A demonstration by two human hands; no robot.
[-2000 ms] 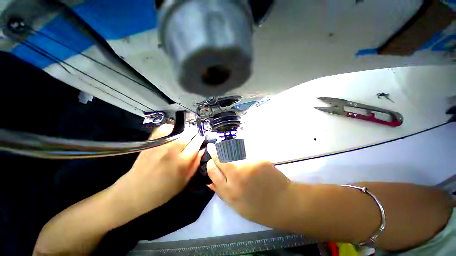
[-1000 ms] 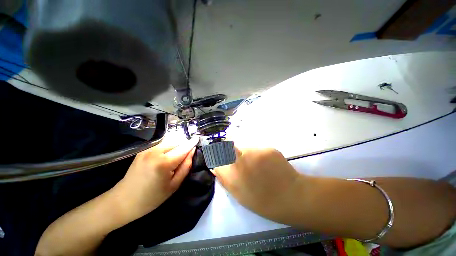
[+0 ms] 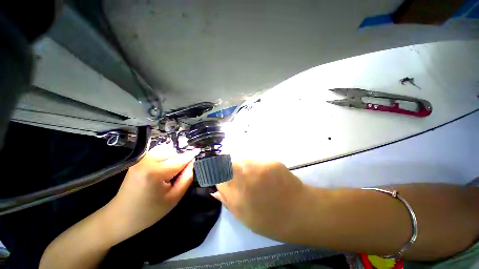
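Observation:
A black garment is heaped at the left and reaches under both hands by the needle area. My left hand has its thumb and fingertips pinched on the cloth edge just left of the tension assembly. My right hand is beside the ribbed grey knob, fingers curled against the cloth; the knob hides some fingertips. The needle and presser foot are hidden by glare and machine parts.
Red and silver thread snips lie on the white bed, with a thread scrap beyond them. The machine head fills the top. A curved metal bar crosses at left. A ruler strip runs along the front edge.
The view has shifted, so the large pale knob has left the top and the tension assembly sits further left. The hands stay close together at the cloth; my right fingers are now lower beside the ribbed knob.

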